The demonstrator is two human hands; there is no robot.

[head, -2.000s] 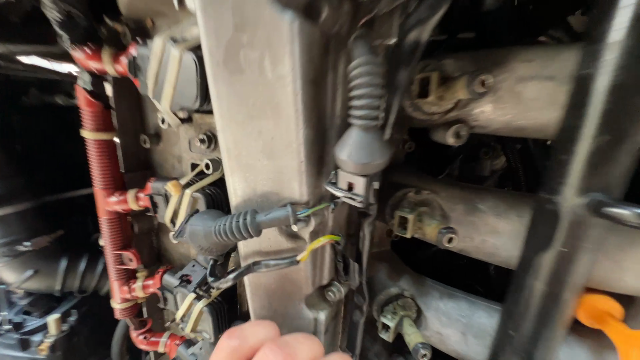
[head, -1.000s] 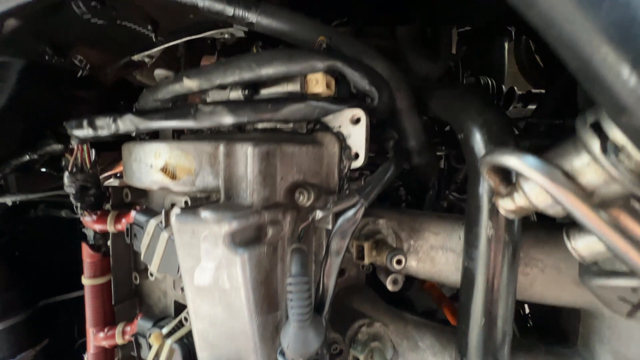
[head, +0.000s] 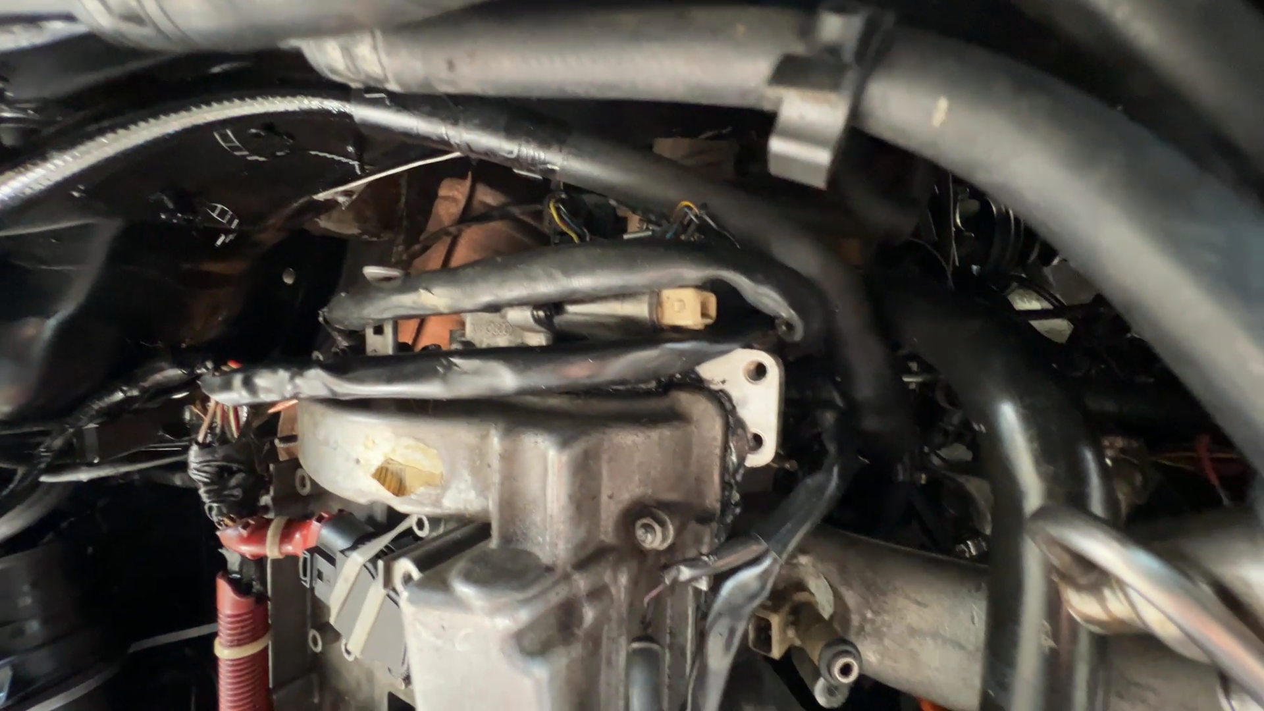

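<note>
Neither my left hand nor my right hand shows in the head view now. An engine's cast metal cover point(head: 592, 464) fills the lower middle. Across its top lies a black-sheathed wiring harness point(head: 474, 373), with a second taped harness point(head: 592, 272) above it. A beige connector point(head: 686, 308) sits between the two. A light metal bracket with holes point(head: 758, 405) stands at the cover's right corner. Red corrugated conduit point(head: 243, 642) with pale ties runs down at the lower left, beside a dark ignition coil point(head: 370, 602). A fuel injector point(head: 834, 657) sits at the lower right.
Thick black hose point(head: 1047, 168) with a clip point(head: 810, 133) arches over the top and right. A braided hose point(head: 197, 123) curves in at the upper left. A metal intake runner point(head: 899, 592) and a glossy black tube point(head: 1022, 513) stand at the right.
The view has moved toward the harnesses and hoses above the cover. Fingers seen at the bottom edge two seconds ago are out of view.
</note>
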